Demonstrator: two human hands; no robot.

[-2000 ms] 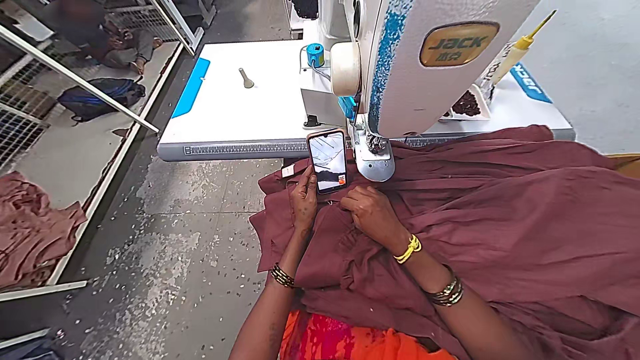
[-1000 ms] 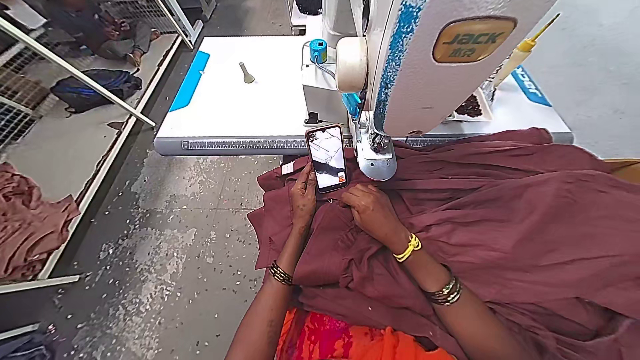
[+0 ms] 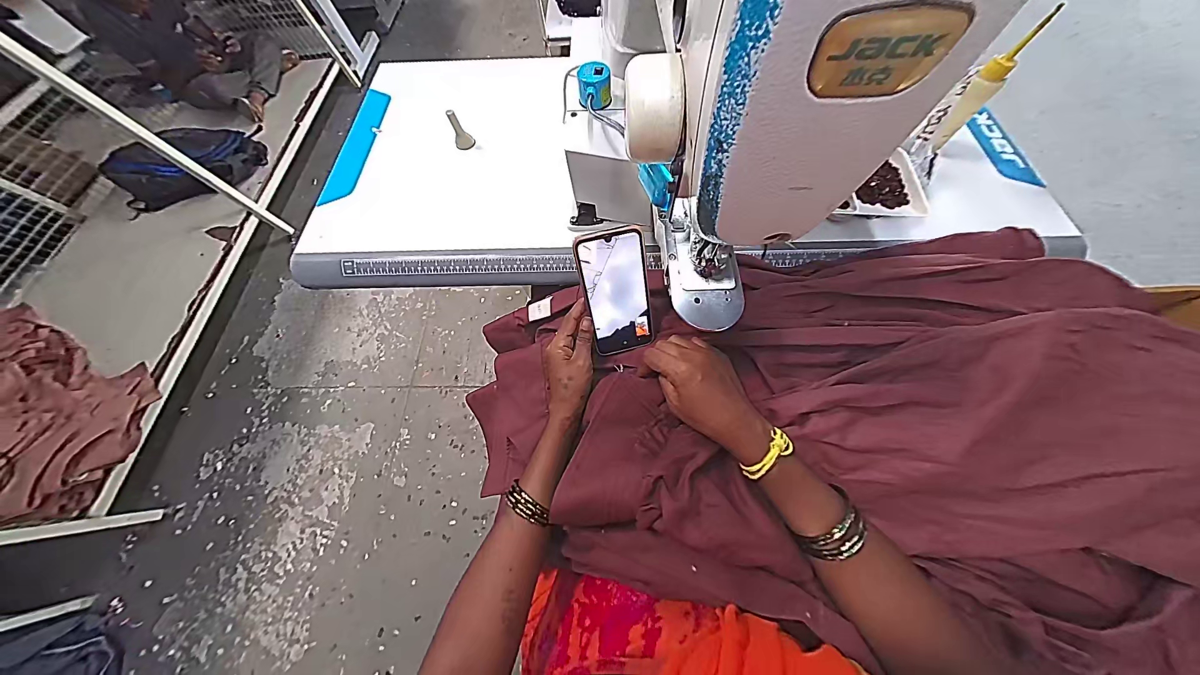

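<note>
My left hand [image 3: 568, 370] holds a smartphone [image 3: 615, 292] by its left edge, with the lit screen facing up. Just right of the phone, my right hand [image 3: 698, 384] rests on maroon cloth garments [image 3: 937, 394], its fingers bent and close to the phone's lower corner. Whether those fingers pinch the cloth is not clear. Above my right hand is the rounded metal work plate [image 3: 708, 307] of a Jack button-sewing or similar industrial machine [image 3: 797, 112]. The cloth spreads over my lap and along the front of the machine table. A small white tag [image 3: 539, 309] shows on the cloth left of the phone.
On the white machine table [image 3: 422, 206] lies a small pale peg-like object [image 3: 458, 130]. A tray [image 3: 914, 187] of dark small pieces stands at the right, near a yellow-handled tool [image 3: 994, 70]. A person sits beyond the rail at upper left, near a dark backpack [image 3: 187, 167]; reddish cloth [image 3: 66, 412] is piled below.
</note>
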